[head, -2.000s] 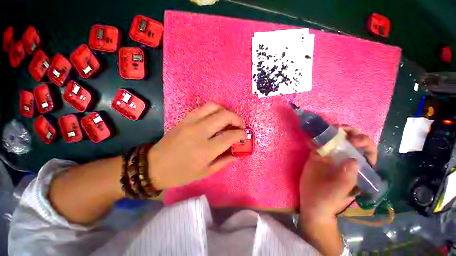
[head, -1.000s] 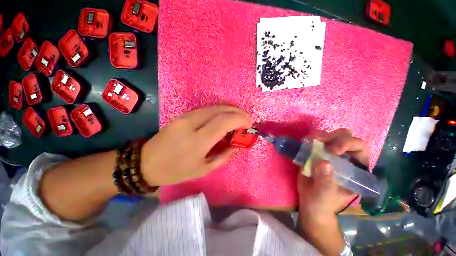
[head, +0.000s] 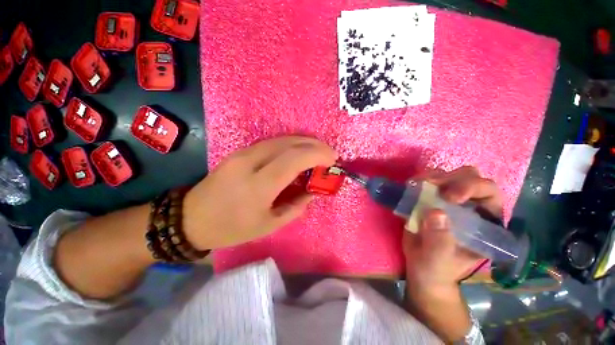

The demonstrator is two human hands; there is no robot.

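A small red plastic housing point(head: 324, 182) with a small light component inside is held in the fingertips of my left hand point(head: 253, 192), over the pink mat point(head: 270, 81). My right hand point(head: 448, 236) grips a large clear syringe point(head: 480, 230) with dark contents near its front and a cream tape band round the barrel. Its dark tip point(head: 352, 175) points left at the housing's upper right edge, by the component. Whether the tip touches is too small to tell. My left fingers partly hide the housing's left side.
White paper with black specks point(head: 388, 59) lies on the mat. Several red housings point(head: 156, 66) stand on the dark green bench point(head: 182, 108) at left, beside crumpled clear film point(head: 12, 180). A white paper piece point(head: 573, 168) and dark equipment point(head: 585, 222) are at right.
Since two seconds ago, my right hand has tilted the syringe flatter and brought its tip left to the housing. The held housing is slightly higher in view. The view has shifted a little.
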